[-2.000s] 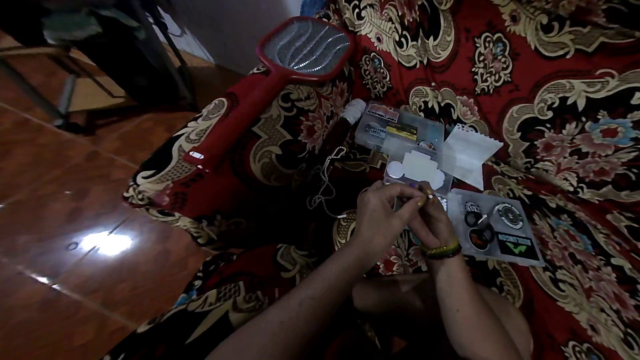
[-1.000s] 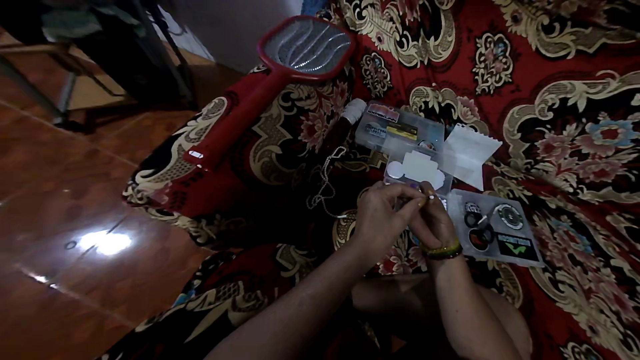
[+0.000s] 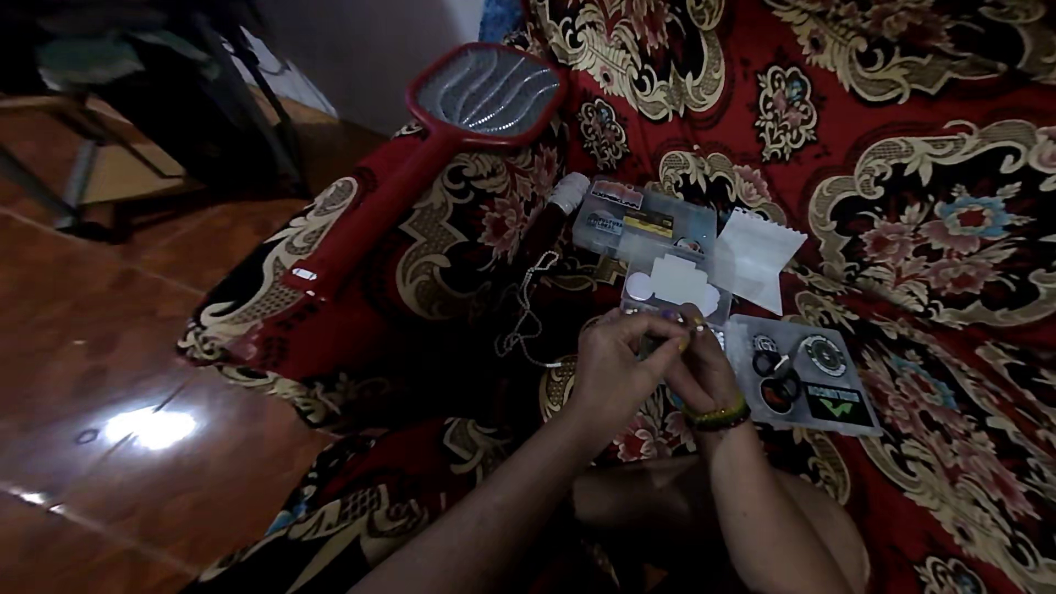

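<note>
My left hand (image 3: 619,363) and my right hand (image 3: 701,363) meet at the fingertips, pinching something tiny that the fingers mostly hide. A bracelet of yellow-green and dark beads (image 3: 718,416) circles my right wrist. Just beyond my fingers lies a clear plastic box (image 3: 720,307) with a white paper cutout (image 3: 678,280) and a round white piece (image 3: 638,286) on it. To the right, a pair of scissors (image 3: 777,379) rests on a stickered plastic lid (image 3: 858,419). A pale cord or strand (image 3: 525,309) trails over the dark cloth left of my hands.
A red electric fly swatter (image 3: 396,190) lies along the sofa arm. Behind the boxes are a stickered plastic case (image 3: 697,216), a bottle with a white cap (image 3: 569,192) and torn white paper (image 3: 755,256). Patterned red fabric (image 3: 949,346) covers the sofa; tiled floor is at left.
</note>
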